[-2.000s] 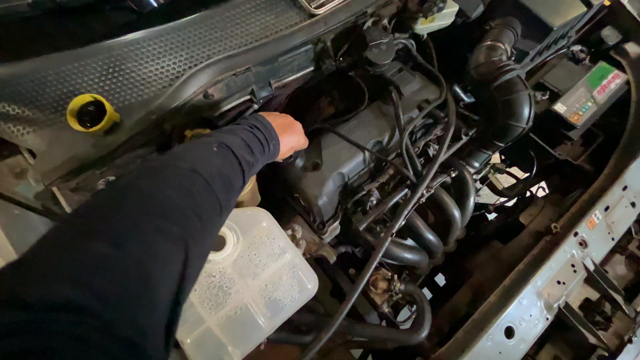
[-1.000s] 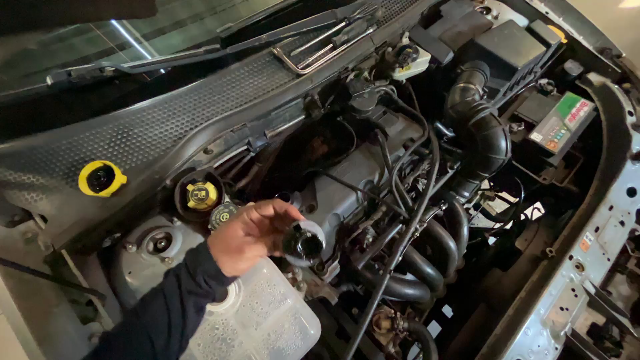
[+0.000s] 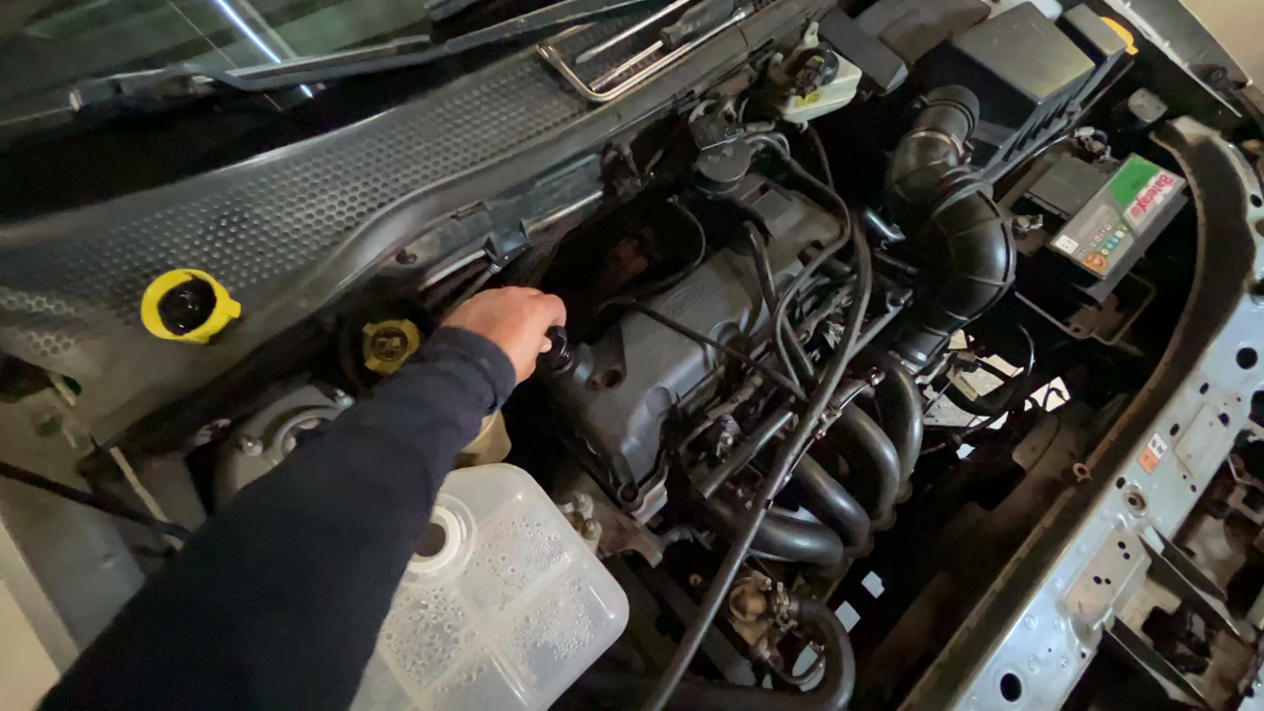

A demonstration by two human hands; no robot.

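Observation:
My left hand reaches in from the lower left in a dark sleeve. Its fingers are closed around a black cap at the left end of the black plastic engine valve cover. The cap's underside and the opening beneath are hidden. Below my forearm, a translucent plastic reservoir with droplets inside has an uncapped neck. A yellow cap with a black centre lies on the cowl panel. Another yellow cap sits just left of my wrist. My right hand is out of view.
Metal tools rest on the perforated cowl below the windshield. A black hose crosses the engine. The ribbed air intake duct, battery and front metal crossmember are at the right.
One second ago my left hand held the black cap turned with its underside visible, above the reservoir. The hand has since moved to the end of the valve cover and turned over.

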